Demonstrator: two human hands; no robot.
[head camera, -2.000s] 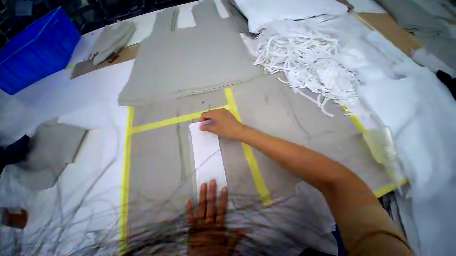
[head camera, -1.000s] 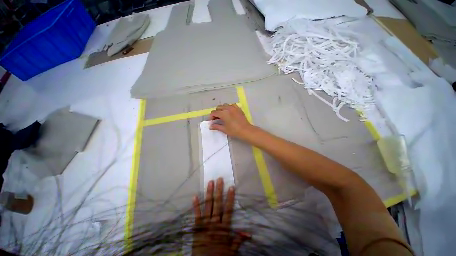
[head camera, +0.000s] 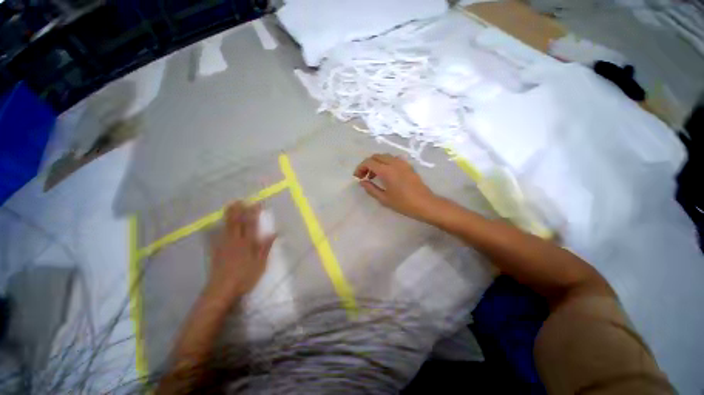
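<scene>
A white strap end (head camera: 272, 297) of a fabric panel lies on the grey layout board (head camera: 174, 289) between yellow tapes. My left hand (head camera: 241, 254) rests palm down over the strap's upper left part, its fingertips by the cross tape (head camera: 204, 224). It holds nothing. My right hand (head camera: 392, 185) is over the board to the right of the tape, thumb and fingers pinched on a small piece of narrow white strip (head camera: 365, 177). Most of that strip is hidden or too blurred to follow. Loose hairs blur the lower part of the view.
A tangled strip pile (head camera: 394, 96) lies beyond my right hand. Grey stacked panels (head camera: 208, 123) lie beyond the tape. White fabric (head camera: 587, 193) covers the right side. A blue bin (head camera: 23, 143) is at the far left, and a black item (head camera: 620, 79) at the upper right.
My right hand has left the strap's top and moved right, now pinching a narrow strip. My left hand has moved up the strap. The view has turned to the right.
</scene>
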